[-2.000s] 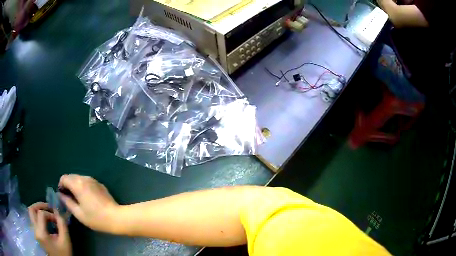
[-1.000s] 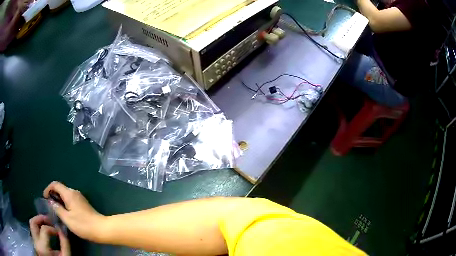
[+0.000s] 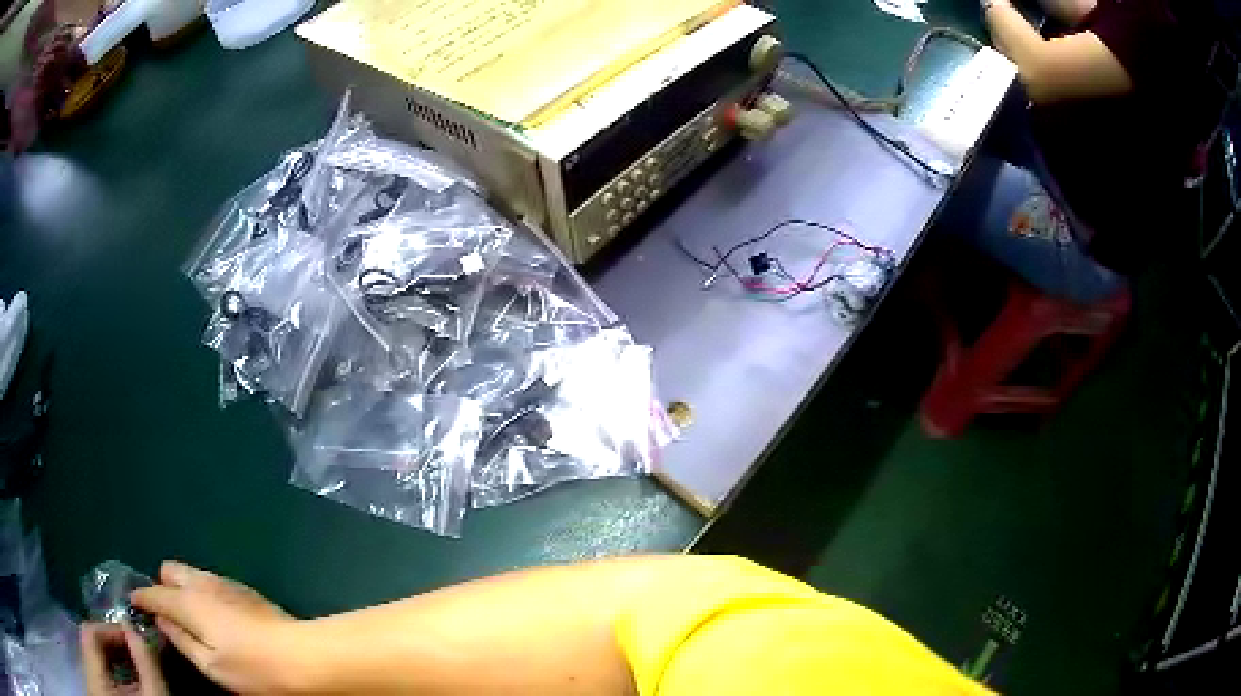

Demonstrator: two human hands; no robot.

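My right hand (image 3: pixel 218 628) is at the lower left, its fingertips closed on a small clear zip bag (image 3: pixel 112 587). My left hand (image 3: pixel 120 664), partly cut off by the bottom edge, holds the same bag from below. A small dark piece of cable shows at the bag between the fingers; most of it is hidden. A glossy pile of packed bags (image 3: pixel 395 326) with dark cable loops inside lies on the green table, to the right of and beyond my hands.
A beige bench instrument (image 3: pixel 558 163) stands behind the pile. Red and black wires (image 3: pixel 803 265) lie on the pale board (image 3: pixel 762 367). Whitish bags (image 3: pixel 41 639) lie at the left edge. A person in dark clothes sits on a red stool (image 3: pixel 1000 367) at right.
The dark cable at my right fingertips has moved to the bag, and both hands are now close together on it, slightly lower. The view has shifted, showing more of the instrument.
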